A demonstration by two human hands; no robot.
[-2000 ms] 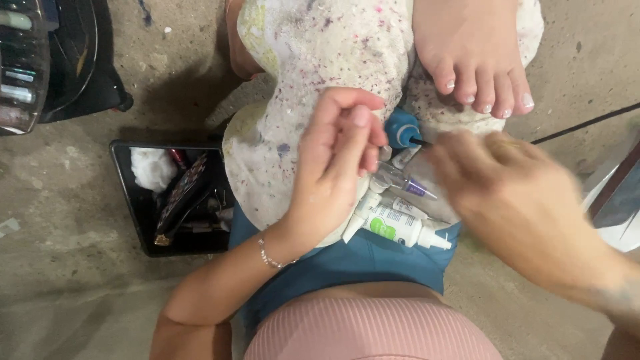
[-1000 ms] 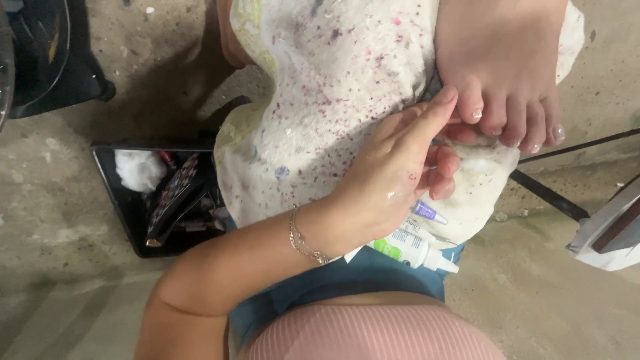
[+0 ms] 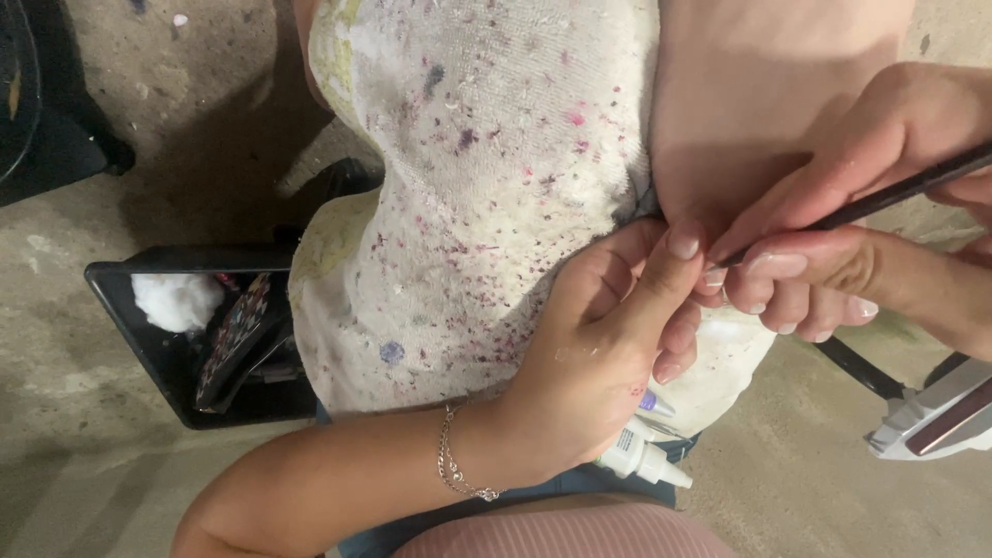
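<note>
My left hand [image 3: 620, 333], with a chain bracelet at the wrist, holds a toe of another person's bare foot [image 3: 744, 116] between thumb and fingers. Between the fingers of my right hand [image 3: 845, 209] is a thin dark-handled brush [image 3: 899, 186], its tip at the nail of the held toe. Its bristles are too small to make out. The foot rests over a stained white towel [image 3: 496, 194] across my lap. Partly hidden below my left hand lie a white squeeze bottle [image 3: 639, 457] and a purple-tipped tube [image 3: 655, 403].
A black tray [image 3: 147, 364] at the left holds cotton wool [image 3: 178, 301] and a patterned case [image 3: 232, 341]. A dark stand [image 3: 70, 147] is at the upper left. At the lower right, a white object with a dark strip [image 3: 949, 418] is by a black bar [image 3: 860, 368].
My left hand has moved from over the towel to the toes. My right hand, out of view one second ago, is back at the foot with the brush. The view has moved closer.
</note>
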